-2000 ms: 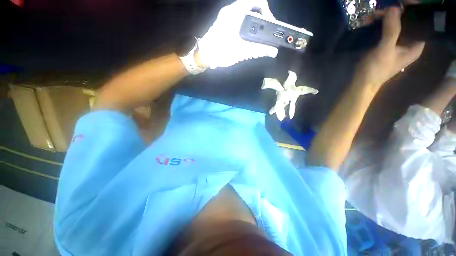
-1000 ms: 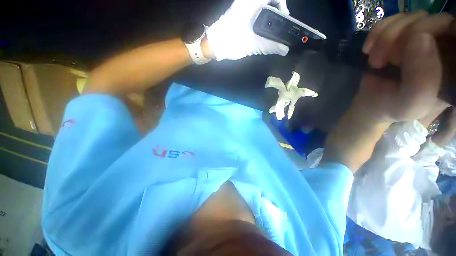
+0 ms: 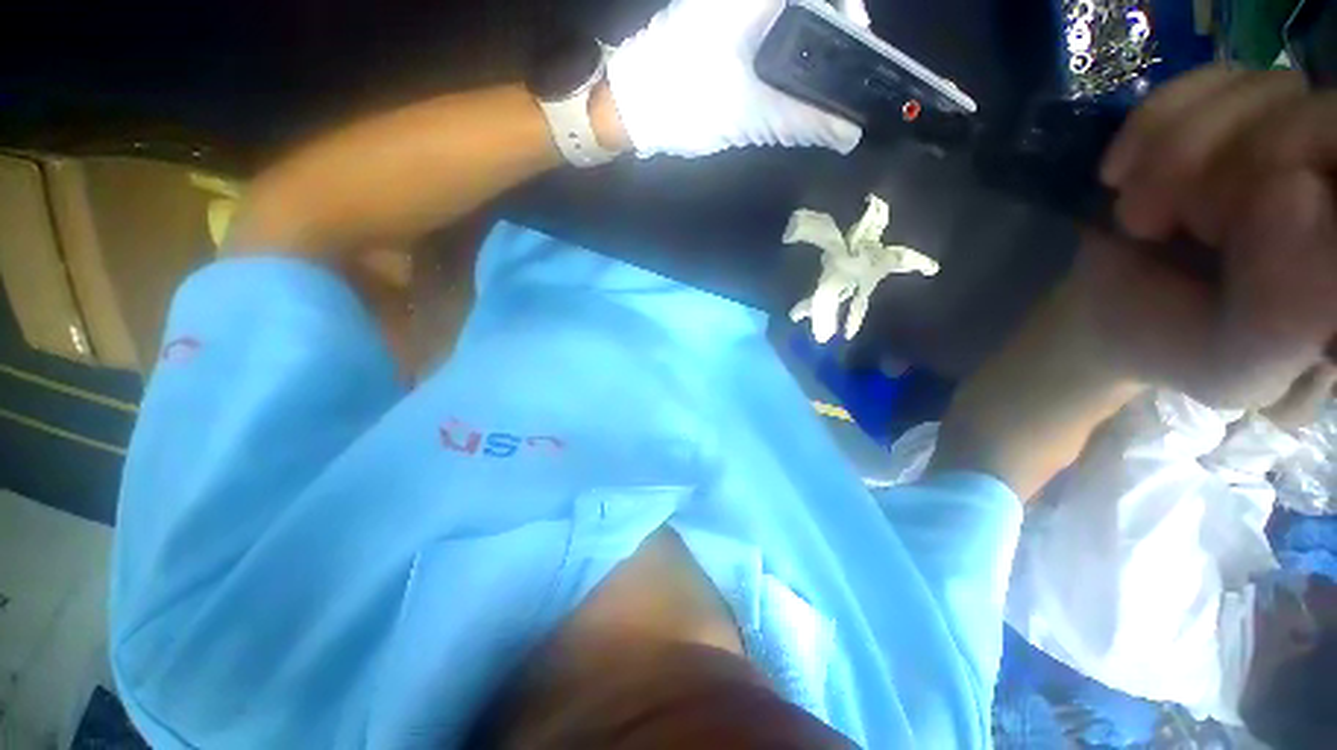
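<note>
My left hand (image 3: 711, 81), in a white glove, is at the upper middle and grips the slim dark device unit (image 3: 839, 66). The unit's port end, with a red-ringed socket, faces right and is tilted down. My bare right hand (image 3: 1224, 220) is at the upper right, blurred, with its fingers closed around the dark electric screwdriver (image 3: 1048, 154). The driver points left at the unit's port end. Its tip is lost against the dark background, so contact cannot be told.
Shiny silver rings (image 3: 1107, 44) lie in a bin at the top right. A crumpled off-white finger-like piece (image 3: 851, 271) lies on the black bench below the unit. Cardboard boxes (image 3: 125, 264) stand at left. A co-worker's white sleeve (image 3: 1144, 557) is at lower right.
My right hand was open beside the rings and has closed around the driver, now held at the port end. My left hand has moved slightly right and up, tilting the unit more.
</note>
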